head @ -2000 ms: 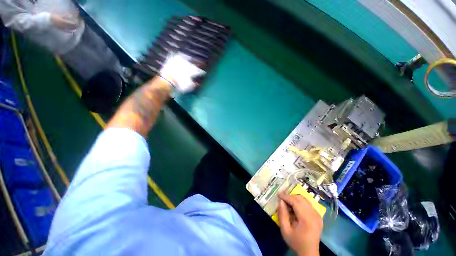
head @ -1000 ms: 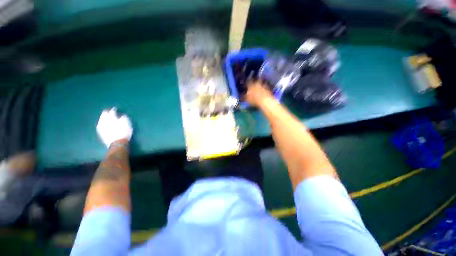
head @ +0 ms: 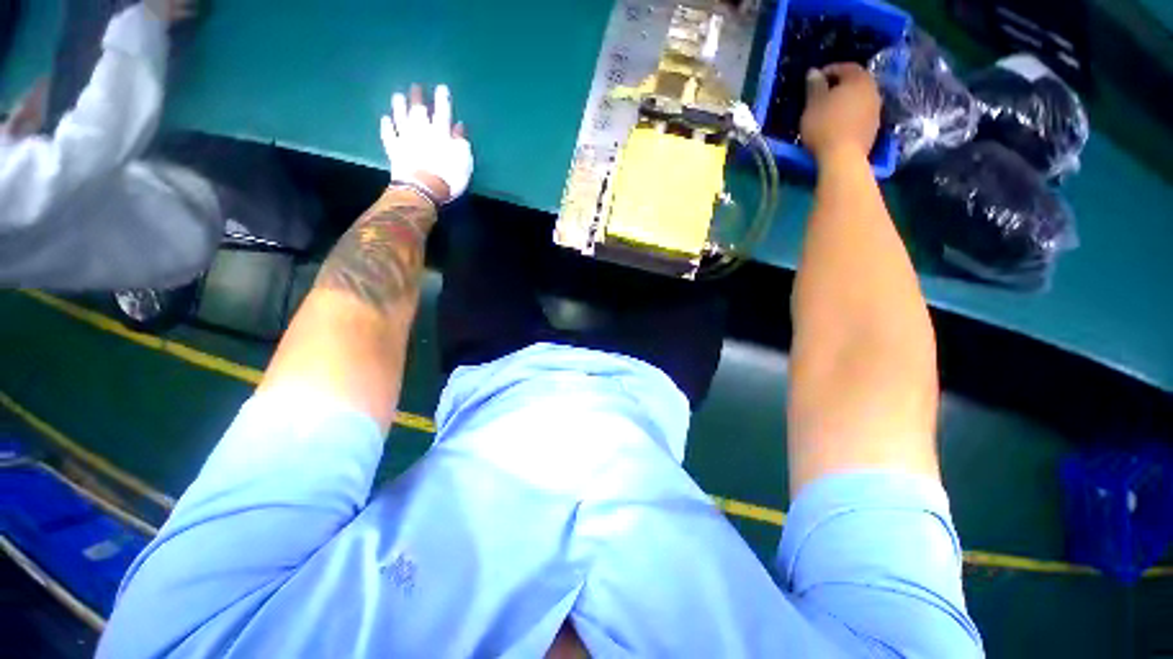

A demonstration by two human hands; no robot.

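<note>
My right hand (head: 841, 113) is bare and reaches into the small blue bin (head: 773, 80), over a loose heap of small black parts (head: 823, 45). Its fingers are bent; whether they hold a part cannot be told. My left hand (head: 427, 142), in a white glove, rests on the green bench near its front edge, fingers spread and empty. Between my hands stands the silver assembly fixture (head: 594, 161) with a bright yellow block (head: 665, 188) at its near end and thin tubing curving at its right side. No workpiece is seen in the fixture.
Clear plastic bags of black parts (head: 991, 206) lie right of the bin on the green bench (head: 296, 77). Another person in grey (head: 97, 193) is at the far left. Blue crates (head: 1117, 509) are on the floor at the right, with more blue crates (head: 77, 515) at the lower left.
My gloved left hand has left the stacked slotted trays and lies on the bench. My right hand has moved from the yellow block into the blue bin. The view has turned.
</note>
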